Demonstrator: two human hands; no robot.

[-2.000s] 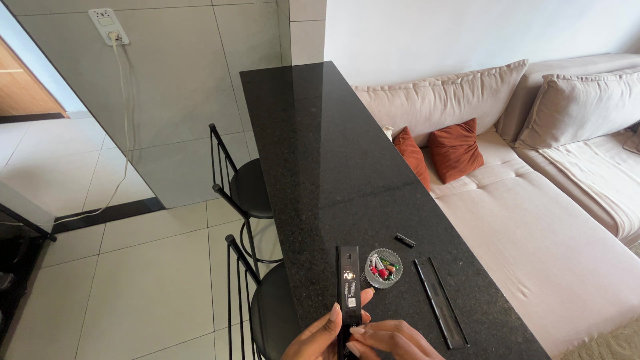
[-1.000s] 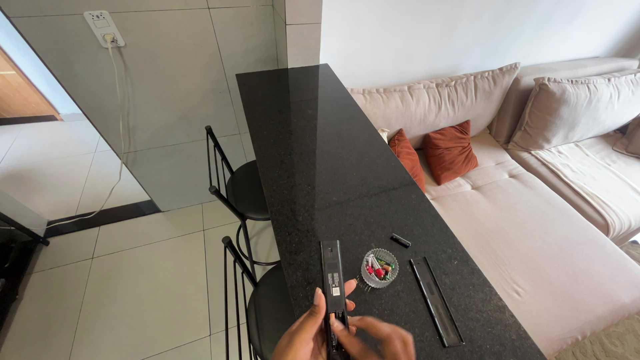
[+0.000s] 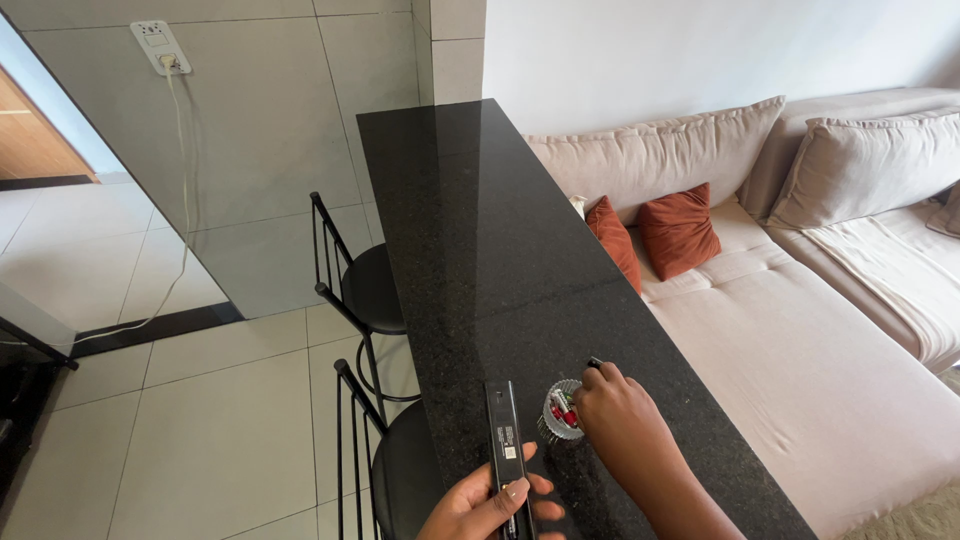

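My left hand (image 3: 499, 502) holds a long, narrow black device (image 3: 504, 420) with a printed label, its thumb across the lower part. My right hand (image 3: 619, 401) reaches over the black granite counter (image 3: 525, 300), its fingers at a small black piece (image 3: 595, 362) whose end shows past them; whether they grip it is hidden. Just left of those fingers stands a ribbed glass bowl (image 3: 551, 412) with red, white and green small items (image 3: 566, 412) in it. The right hand and forearm cover part of the counter.
Black metal stools with round seats (image 3: 375, 289) stand along the counter's left side. To the right is a beige sofa (image 3: 765, 337) with rust-coloured cushions (image 3: 679, 230). A cord (image 3: 182, 172) hangs from a wall outlet (image 3: 161, 49) at the upper left.
My right hand has left the black device and moved right and forward to the small black piece. The long black frame seen earlier on the counter is now hidden from view.
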